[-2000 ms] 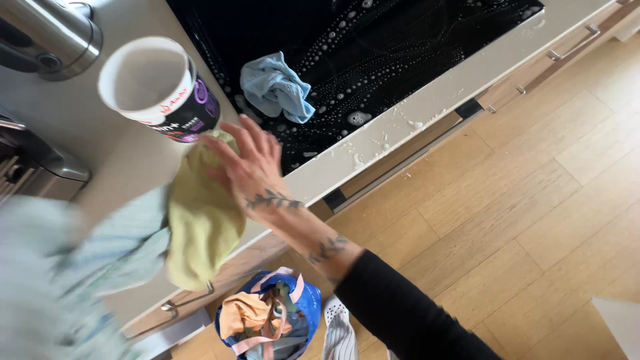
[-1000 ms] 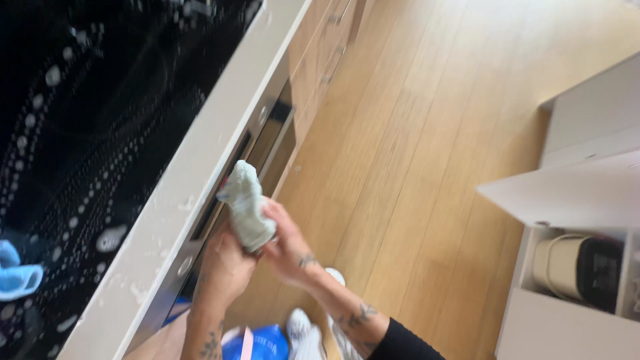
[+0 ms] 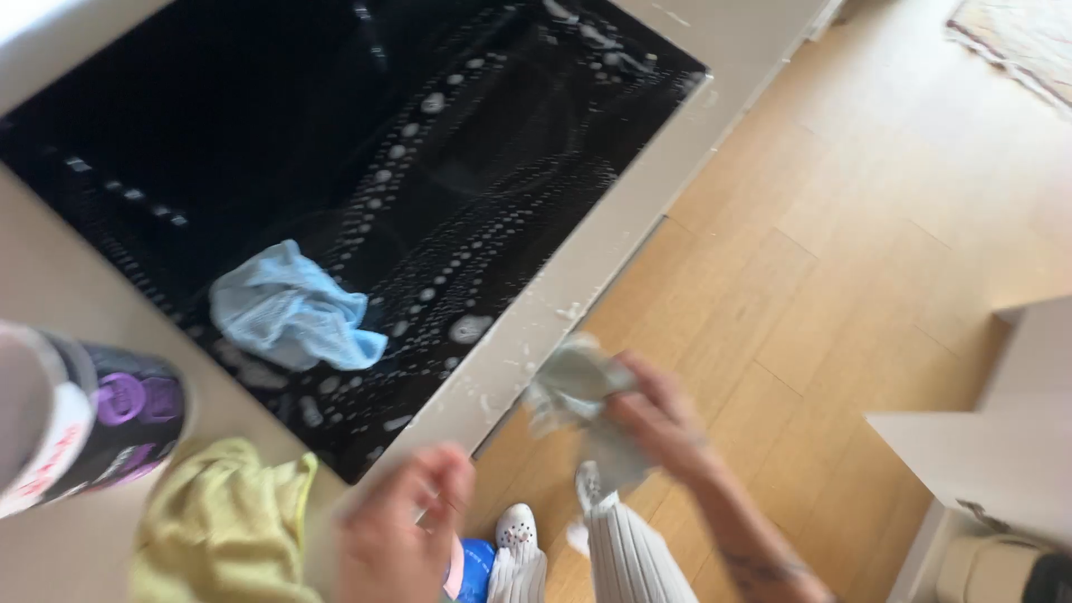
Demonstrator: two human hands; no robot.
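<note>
A pale grey-green cloth (image 3: 590, 394) hangs crumpled from my right hand (image 3: 662, 414), just beyond the counter's front edge. My left hand (image 3: 406, 523) is blurred at the bottom, fingers curled, with no object visible in it, near the cooktop's near corner. On the black glass cooktop (image 3: 477, 142), among foam spots and streaks of droplets, lies a crumpled light blue cloth (image 3: 293, 310). The yellow-green cloth (image 3: 222, 528) rests on the counter left of my left hand. Beside it stands a white and black tub (image 3: 109, 410) with purple print.
The pale counter edge (image 3: 544, 310) bears foam splashes. Below are the wood floor (image 3: 754, 318), my shoes (image 3: 516, 528) and part of a blue bag (image 3: 476, 569). At right an open cabinet door (image 3: 938, 444) juts out; a rug (image 3: 1017, 42) lies at the upper right.
One second ago both hands were together on the grey-green cloth; now they are apart and the right holds it. Two seconds ago a hand was at the yellow-green cloth. The view has swung back over the cooktop.
</note>
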